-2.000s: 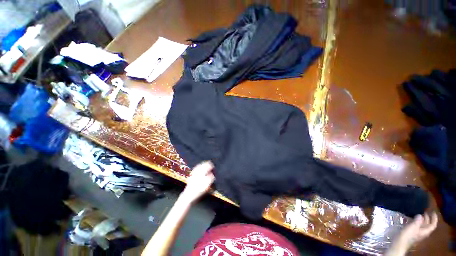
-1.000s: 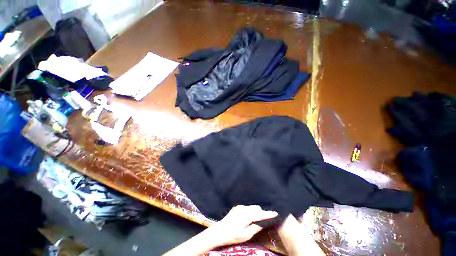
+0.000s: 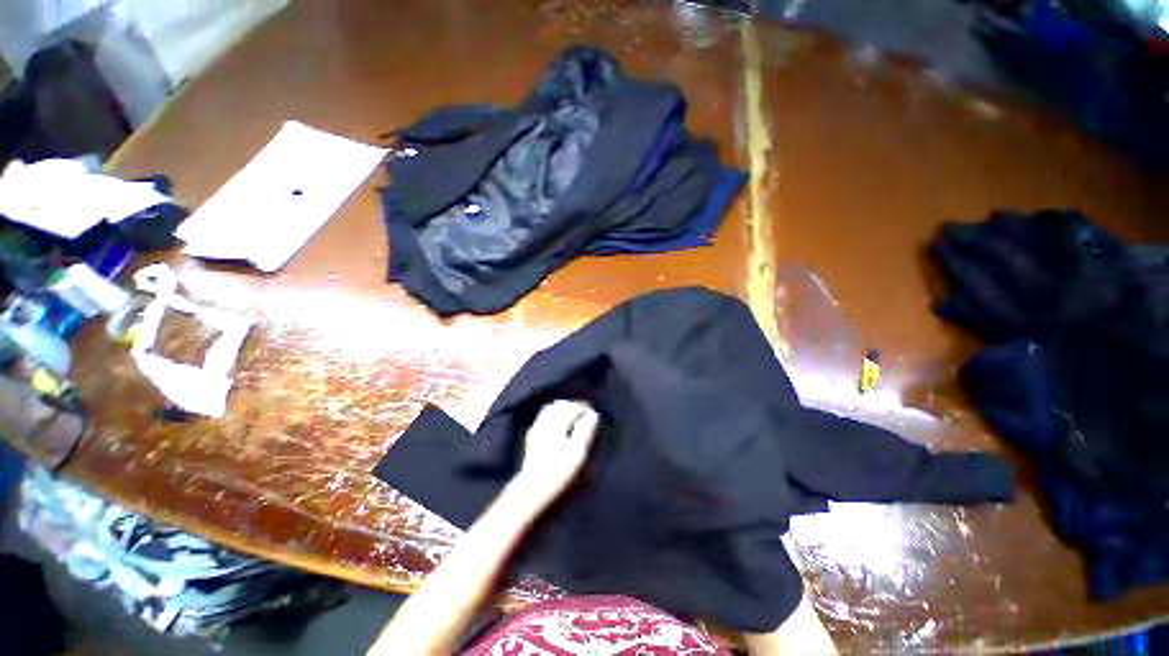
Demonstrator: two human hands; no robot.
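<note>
A black jacket [image 3: 679,423] lies bunched on the brown table nearest me, with one sleeve [image 3: 897,464] stretched to the right and a black flap pointing left. My left hand [image 3: 560,440] is closed with curled fingers on the jacket's left part, at a dark fold; it seems to pinch the cloth. My right hand is hidden under the jacket's lower right edge; only the wrist and forearm [image 3: 792,615] show, so its fingers cannot be seen.
A stack of lined dark jackets [image 3: 513,192] lies beyond. Left are a white paper sheet [image 3: 285,199] and a looped white strip [image 3: 192,372]. Right are a small yellow-and-black tool [image 3: 870,372] and a heap of dark garments [image 3: 1064,372]. Pale scraps [image 3: 141,551] lie below the left edge.
My left hand has moved up and left onto the jacket, lifting or folding its left part. My right hand has gone from beside it to under the lower right edge. The view has shifted right.
</note>
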